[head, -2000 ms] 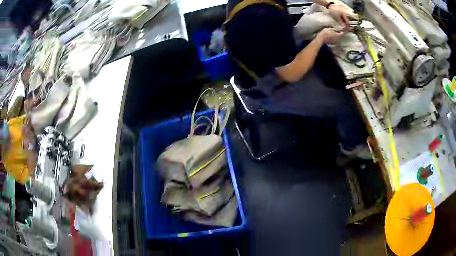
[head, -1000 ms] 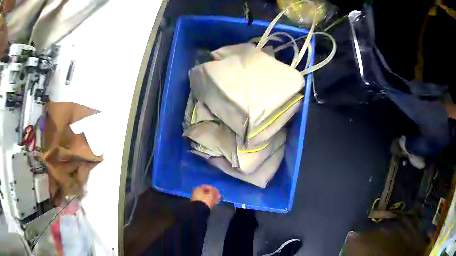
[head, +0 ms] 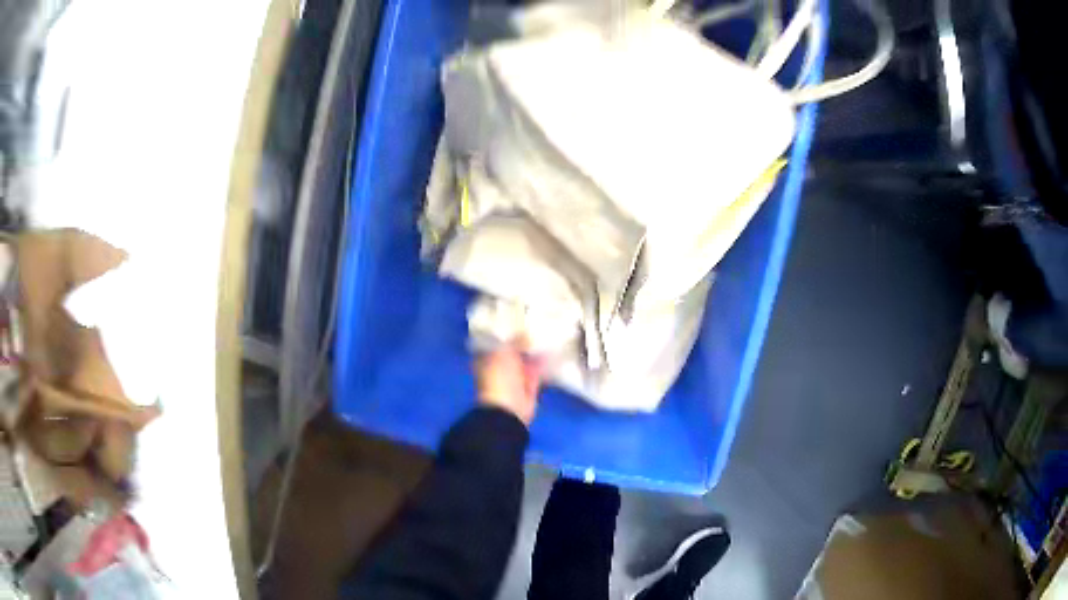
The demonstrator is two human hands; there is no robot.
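Observation:
Beige tote bags (head: 656, 129) lie piled in a blue bin (head: 404, 404), with yellow line along a seam and thin beige handles standing at the upper right. My left hand (head: 508, 377), in a dark sleeve, reaches over the bin's near rim to the lower edge of the pile. Its fingers are blurred and overlap the cloth, so whether they grip it cannot be told. My right hand is not in view.
A white table (head: 152, 188) stands left of the bin, with rust-brown fabric (head: 70, 340) on it. A brown carton (head: 919, 551) is at the lower right. A shoe (head: 691, 563) is on the dark floor below the bin. A metal chair frame (head: 951, 88) is at the upper right.
The view has tipped down and closer to the bin. My left hand has moved from the bin's near rim up to the bags' lower edge. The pile lies much as before.

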